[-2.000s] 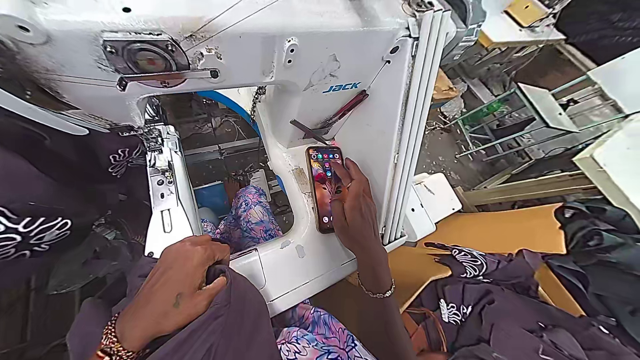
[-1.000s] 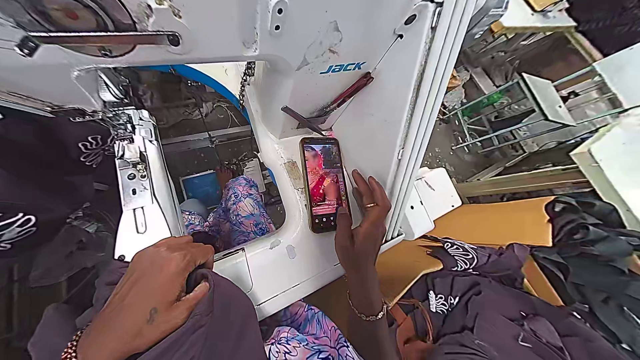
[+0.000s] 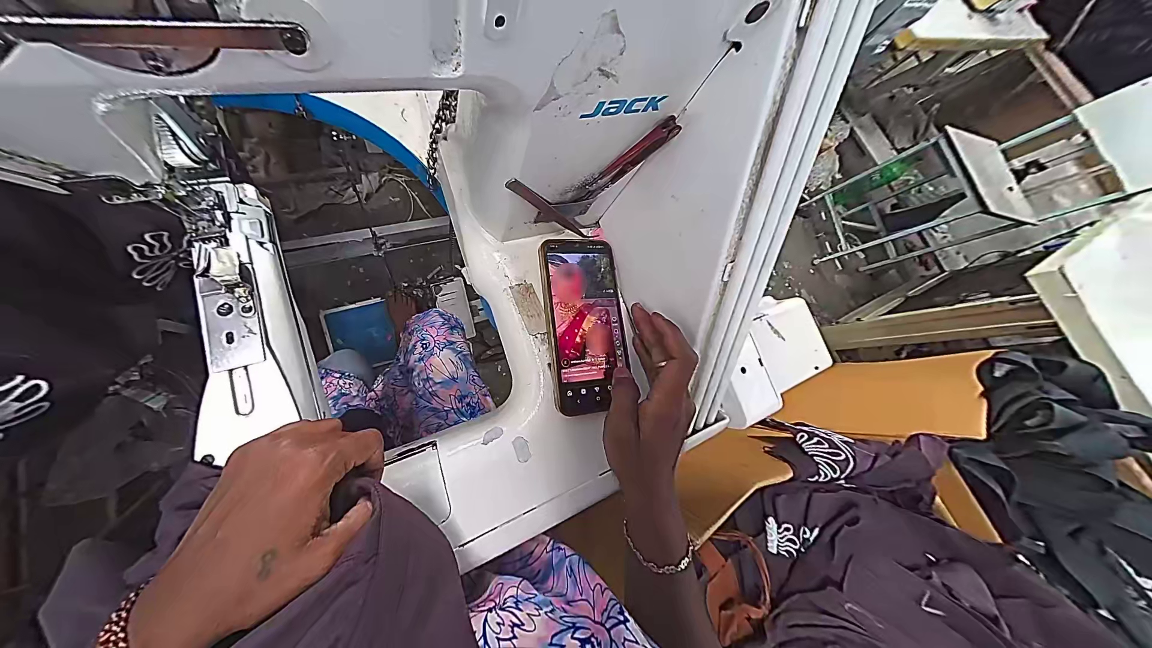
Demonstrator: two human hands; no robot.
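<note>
A smartphone point(image 3: 583, 328) with a lit screen stands against the white body of a Jack sewing machine point(image 3: 504, 432). At its lower right edge is my right hand point(image 3: 652, 396), thumb by the screen and fingers loosely curled beside the case; it grips nothing. My left hand point(image 3: 288, 513) holds dark purple fabric point(image 3: 387, 576) bunched at the front of the machine. Just above the phone, thread snips point(image 3: 549, 207) and a red-handled tool point(image 3: 630, 162) rest on the machine body. The needle and presser area point(image 3: 216, 261) is left of the phone, above my left hand.
Dark garments with white embroidery point(image 3: 864, 558) lie at the lower right over a tan board point(image 3: 891, 391). Black fabric point(image 3: 1062, 450) hangs at the right edge. A metal-framed stand point(image 3: 981, 175) stands at the upper right. My patterned clothing point(image 3: 549, 594) shows below the machine.
The phone's screen has gone from an app icon view to a picture. My right hand has moved off the screen's middle to the phone's lower right edge. My left hand stays on the fabric.
</note>
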